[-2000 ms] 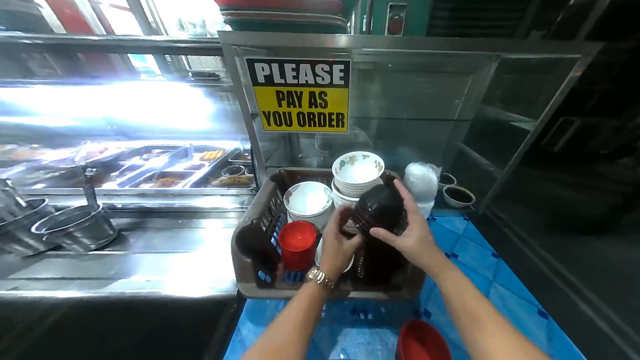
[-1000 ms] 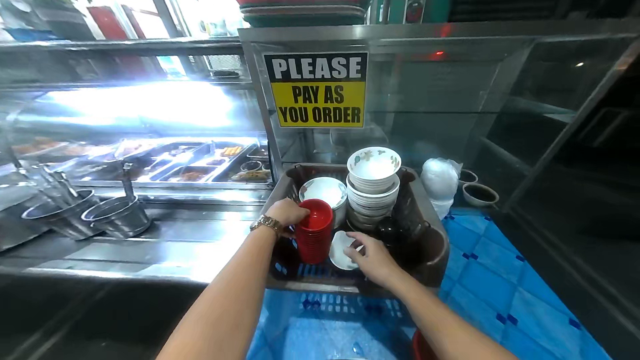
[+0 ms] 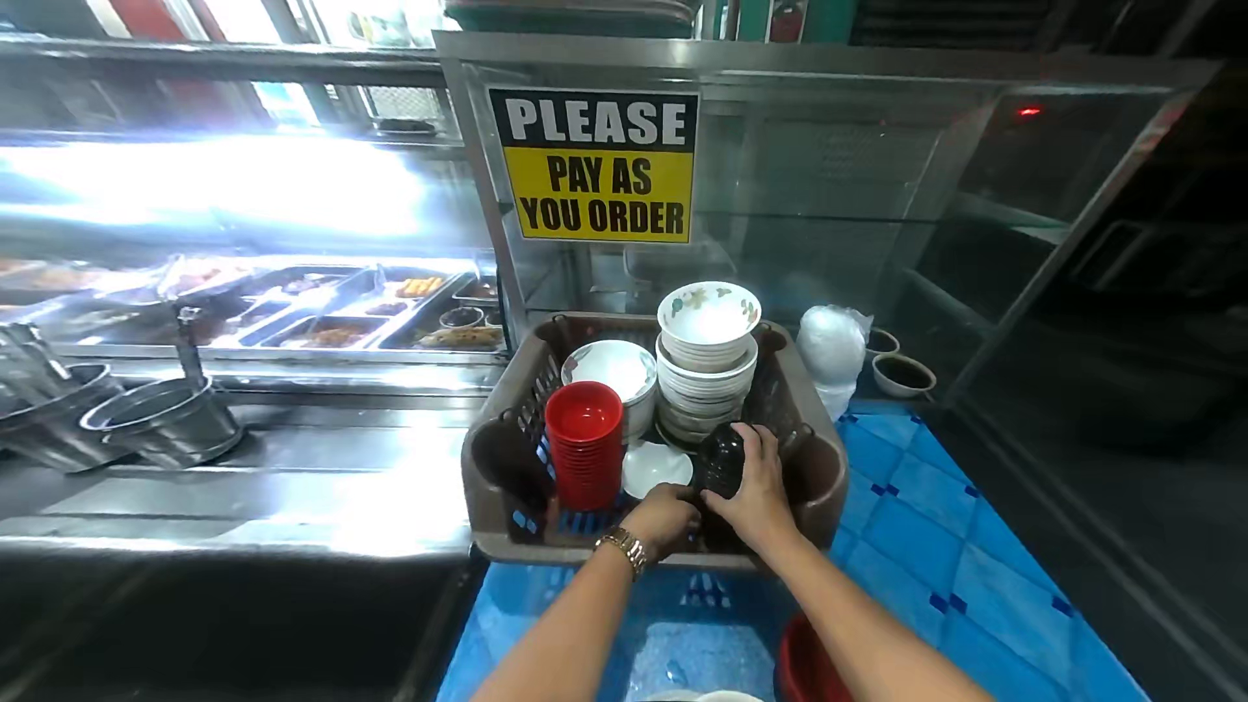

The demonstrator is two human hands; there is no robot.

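Note:
In a brown plastic basket (image 3: 653, 556), my right hand (image 3: 759, 483) grips a stack of small black bowls (image 3: 720, 460) on its side. My left hand (image 3: 668, 517), with a metal watch at the wrist, is at the near end of the black stack; its fingertips are partly hidden. A tall stack of red cups (image 3: 586, 453) stands at the basket's left, and a small white bowl (image 3: 656, 468) lies between it and the black bowls. Behind them are a stack of white bowls (image 3: 611, 370) and a taller stack of patterned bowls (image 3: 709, 327).
Left is a steel counter (image 3: 341, 497) with metal pots (image 3: 171, 424) and a glass food display. Right of the basket, bagged white containers (image 3: 832, 346) and small cups of dark sauce (image 3: 903, 375) stand on a blue tablecloth (image 3: 936, 536). A red bowl (image 3: 804, 663) sits near the front edge.
My left hand has left the red cups and moved right to the black bowls. My right hand has let go of the small white bowl and now holds the black stack.

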